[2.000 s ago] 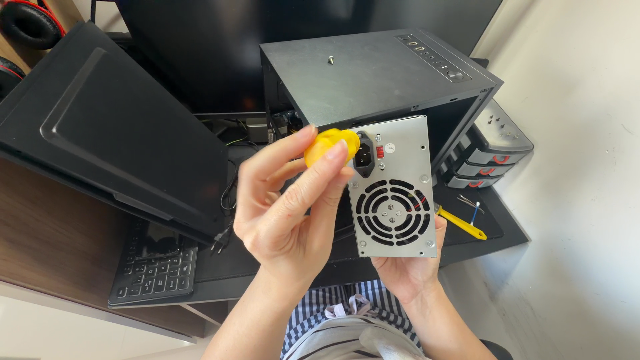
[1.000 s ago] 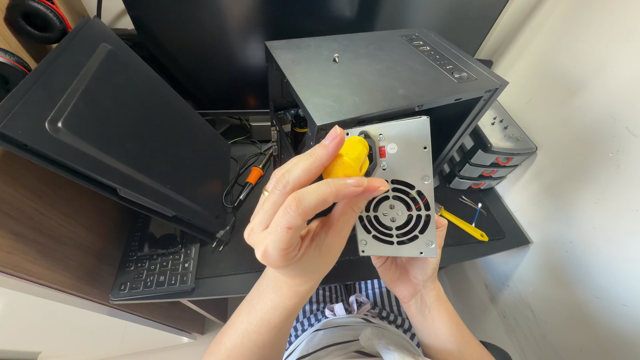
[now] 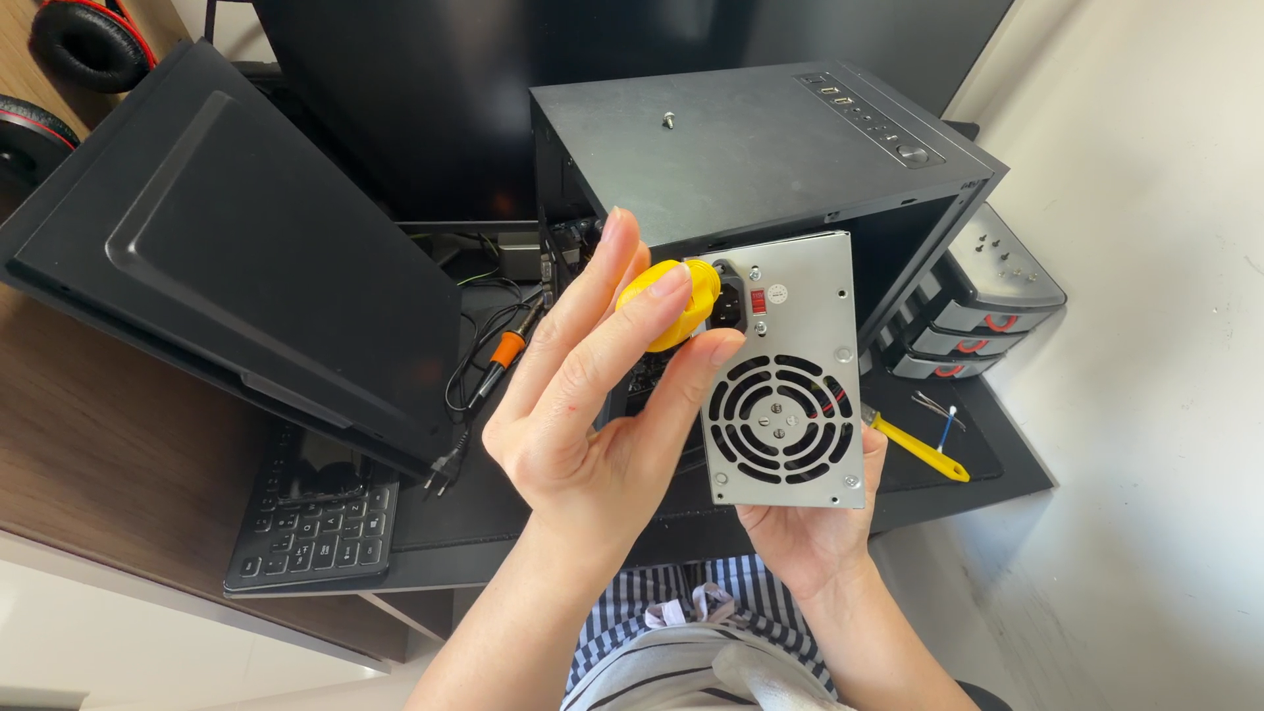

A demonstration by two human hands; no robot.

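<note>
My right hand (image 3: 815,543) grips a computer power supply unit (image 3: 785,370) from below, its fan grille and power socket facing me. In my left hand (image 3: 592,405) is a small rounded yellow object (image 3: 670,304), pinched in the fingers beside the socket; its exact kind cannot be told. Behind the unit stands a black computer case (image 3: 731,148) with an open side, and a small screw (image 3: 670,120) rests on its top panel.
A black case panel (image 3: 237,237) leans over a keyboard (image 3: 316,533) at left. Near it lies an orange-handled soldering iron (image 3: 508,350). At right are a yellow-handled tool (image 3: 918,447), tweezers (image 3: 933,407) and a small drawer box (image 3: 997,276) with screws on top. Headphones (image 3: 89,44) hang top left.
My left hand has turned about the yellow object, its fingers spreading and regripping while staying near the power socket. The orange-handled iron, hidden behind my hand earlier, now shows. My right hand holds the unit nearly still.
</note>
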